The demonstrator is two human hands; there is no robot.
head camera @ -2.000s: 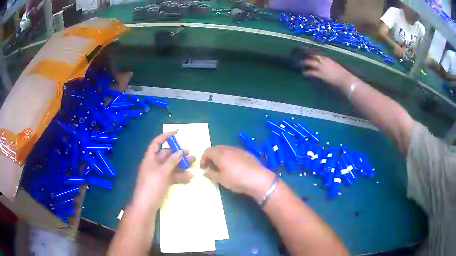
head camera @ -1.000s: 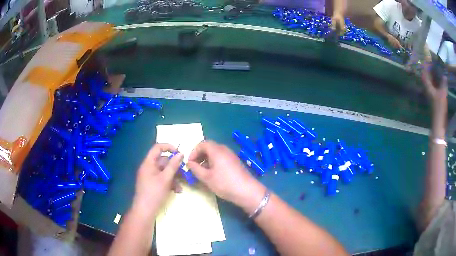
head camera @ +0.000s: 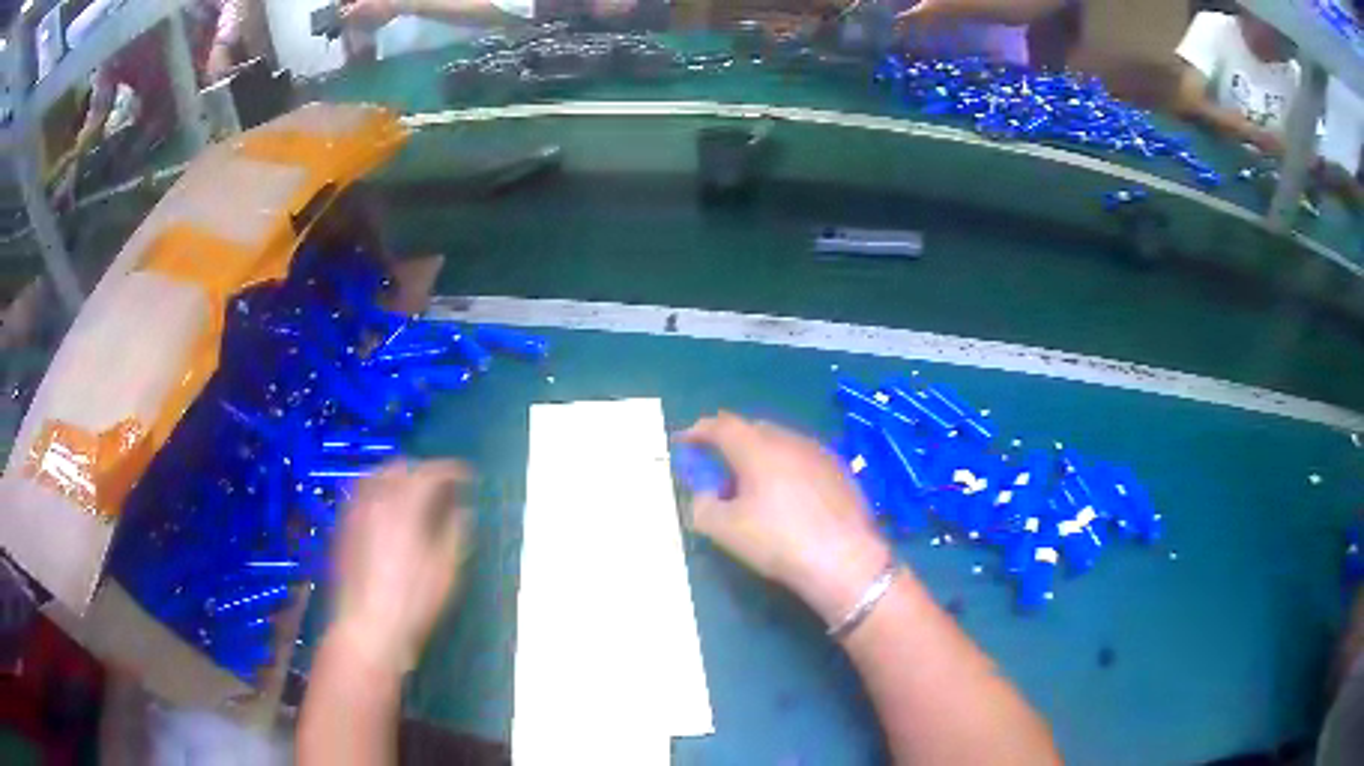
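My right hand (head camera: 785,501) holds a blue cylindrical cell (head camera: 702,469) at its fingertips, just right of the pale label sheet (head camera: 606,584). My left hand (head camera: 401,546) is blurred, left of the sheet, beside the edge of the loose stock pile of blue cells (head camera: 322,404); whether it holds anything cannot be told. The labelled pile of blue cells (head camera: 1032,501), with white patches, lies right of my right hand.
An open cardboard box (head camera: 142,337) with orange tape stands at far left. A pale metal rail (head camera: 838,344) crosses behind the sheet. A dark green belt (head camera: 628,225) carries a grey metallic piece (head camera: 869,243). People work on the far side, near more blue cells (head camera: 1047,112).
My hands have moved apart; the cell is now in my right hand and my left has moved toward the stock pile. The neighbour's arm at right has left. The grey piece has moved right.
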